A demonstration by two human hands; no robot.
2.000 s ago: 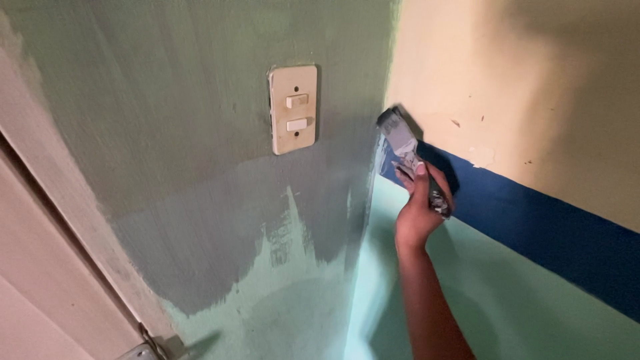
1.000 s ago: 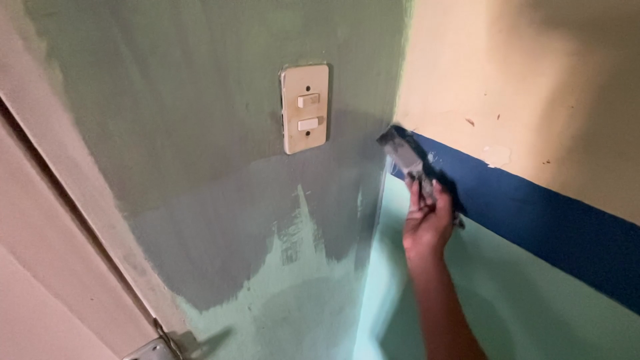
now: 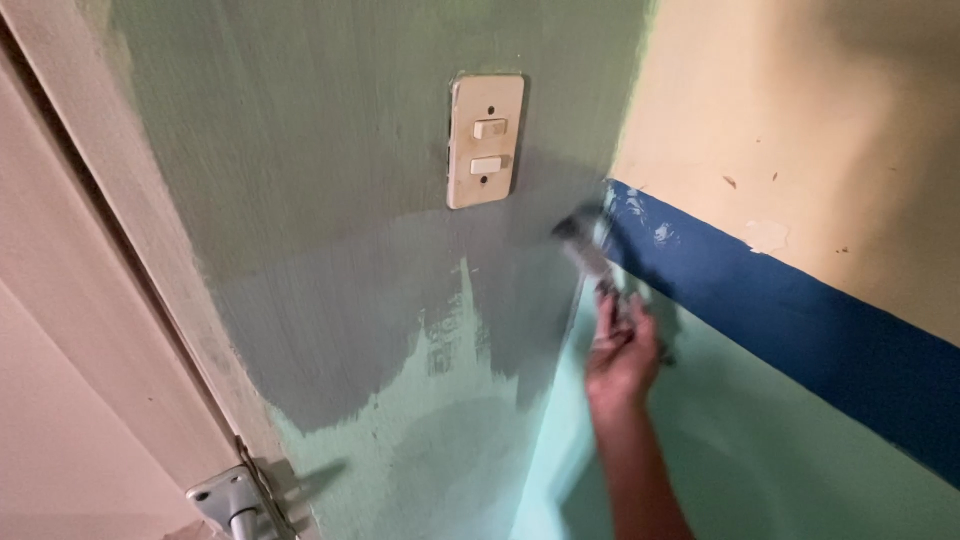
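Observation:
My right hand (image 3: 622, 345) grips the handle of a paintbrush (image 3: 586, 251), blurred, its dark bristles pointing up and left. The bristles are at the grey-painted wall (image 3: 337, 315) beside the corner; whether they touch it cannot be told. Grey paint ends in a ragged lower edge over mint green. Up and left of the brush, a cream double switch plate (image 3: 486, 142) is fixed to the wall. On the adjoining wall runs a dark blue band (image 3: 795, 322) with pale smears near the corner. My left hand is out of view.
Cream paint (image 3: 720, 112) with small chips lies above the blue band, mint green (image 3: 750, 442) below it. At the left stands a pinkish door frame (image 3: 142, 247), with a metal latch fitting (image 3: 236, 499) low down. Shadows fall across the right wall.
My right hand has moved the brush from the blue band's corner end left and down onto the grey side of the corner. Pale smears on the band are now uncovered.

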